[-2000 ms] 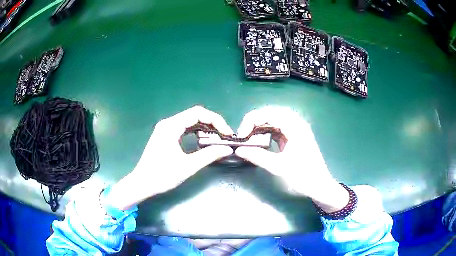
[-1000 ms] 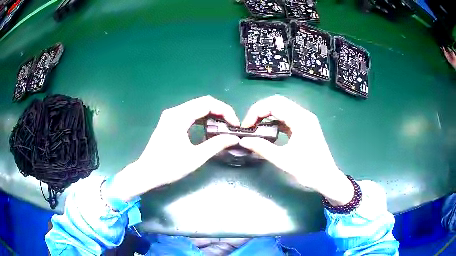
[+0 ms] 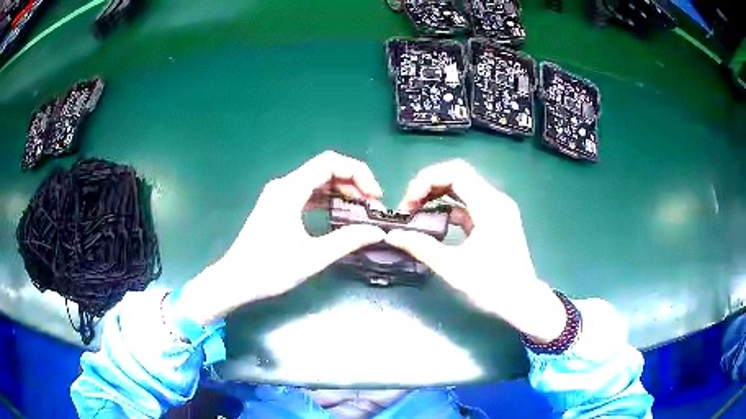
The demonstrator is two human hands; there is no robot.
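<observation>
A dark half-assembled camera unit [image 3: 380,268] is held edge-on between both hands at the centre, above the green mat. My left hand [image 3: 307,237] grips its left side, with the thumb along the near edge and the fingers behind. My right hand [image 3: 466,241] grips its right side the same way. The two thumb tips meet at the middle of the edge. Part of the unit's lower face shows below the thumbs. The fingertips are partly hidden behind the unit, and no gasket can be made out on it.
A tangled black gasket pile [image 3: 88,233] lies at the left. Two waiting units [image 3: 61,121] lie above it. Several more board-side-up units [image 3: 429,84] lie at the upper centre-right. Other dark items [image 3: 634,12] lie at the far right edge.
The unit and both hands have risen slightly in the picture. The unit has tilted, so more of its face shows below the thumbs. A hand at the far right edge is gone.
</observation>
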